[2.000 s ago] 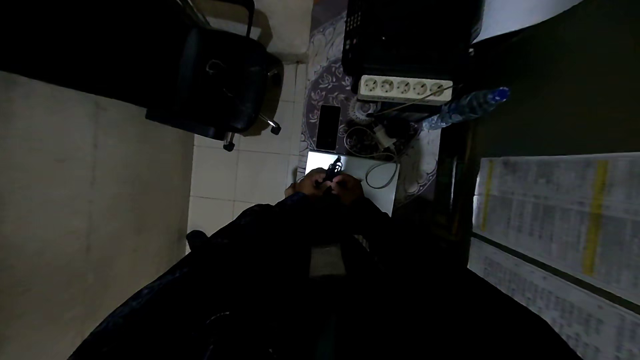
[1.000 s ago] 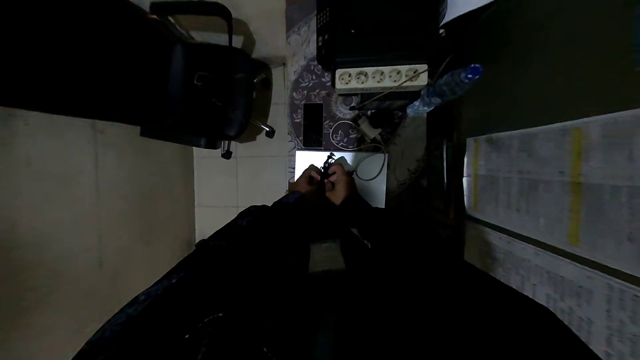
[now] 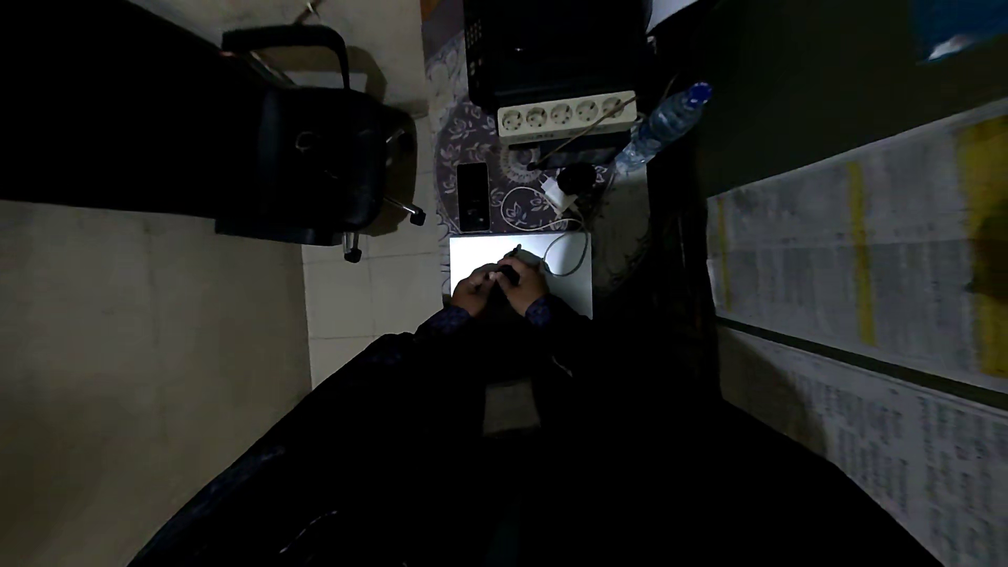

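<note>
My left hand [image 3: 472, 290] and my right hand [image 3: 524, 287] meet over a pale, shiny flat panel [image 3: 573, 290], perhaps a closed laptop's lid. Between their fingers is a small dark object [image 3: 509, 274], whose kind I cannot tell; a thin black end of it sticks out above the fingers. Both hands seem to grip it. Just beyond the panel lies a black smartphone [image 3: 473, 197]. A white charger plug [image 3: 557, 195] rests to its right, and its pale cable [image 3: 587, 250] loops down onto the panel beside my right hand.
A white power strip [image 3: 561, 117] lies in front of a black device with buttons [image 3: 555, 55], on a patterned cloth [image 3: 450, 142]. A plastic water bottle [image 3: 666, 126] lies or leans at the right. A black wheeled chair [image 3: 323, 157] stands left. Printed sheets [image 3: 803, 260] cover the right side.
Both hands stay together over the panel. The small dark object between them has been turned or shifted, and less of it shows than before. The view has moved slightly.
</note>
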